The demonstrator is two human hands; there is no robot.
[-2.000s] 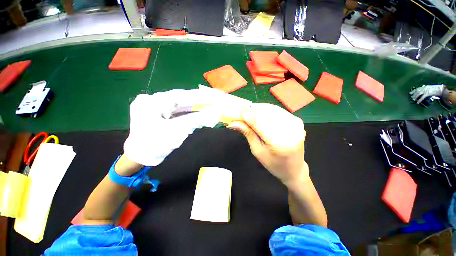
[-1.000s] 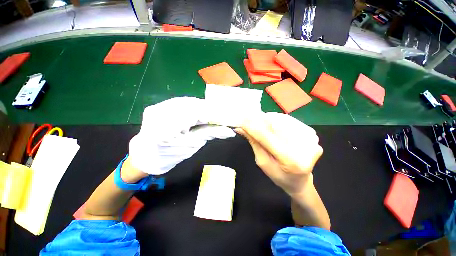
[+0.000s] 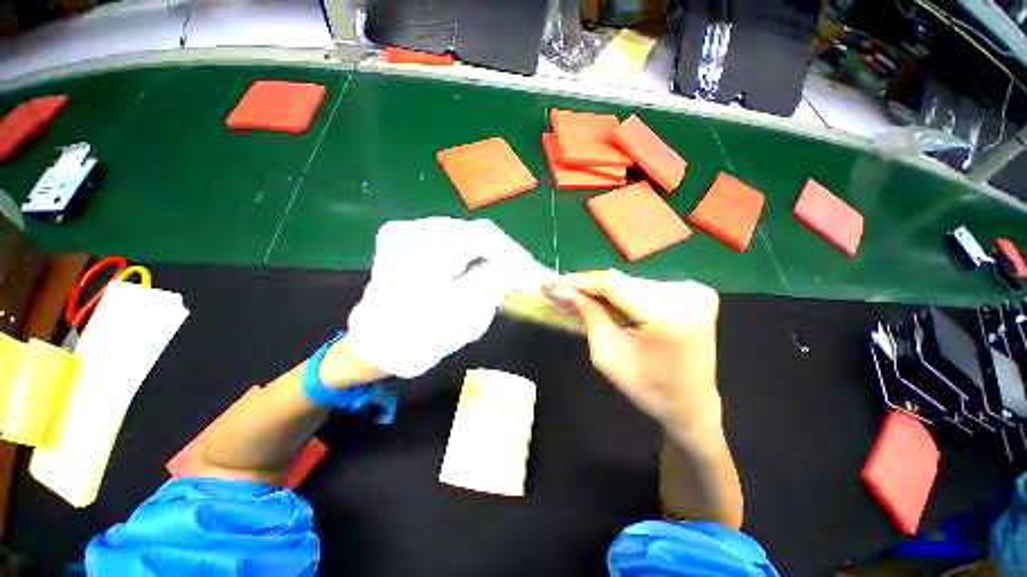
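Note:
My left hand point(image 3: 434, 295), in a white glove with a blue wrist strap, is raised over the black mat and closed on a label sheet. My bare right hand point(image 3: 648, 327) pinches the other side of this pale-yellow label sheet point(image 3: 543, 310) between thumb and fingers. The sheet is blurred and partly hidden by both hands. A pad of label sheets point(image 3: 489, 433), white with a yellowish edge, lies on the black mat below my hands.
Red-orange foam pads point(image 3: 639, 220) lie on the green belt point(image 3: 372, 169), with a set-top box point(image 3: 62, 180) at left. Scissors point(image 3: 104, 287) and long white paper strips point(image 3: 107, 389) are at the left edge. Black housings point(image 3: 952, 358) stand at right.
The white piece that stood up between my hands no longer shows; a yellowish sheet now spans them. My left hand has moved slightly right. The worker's gloved hand at far right has left view.

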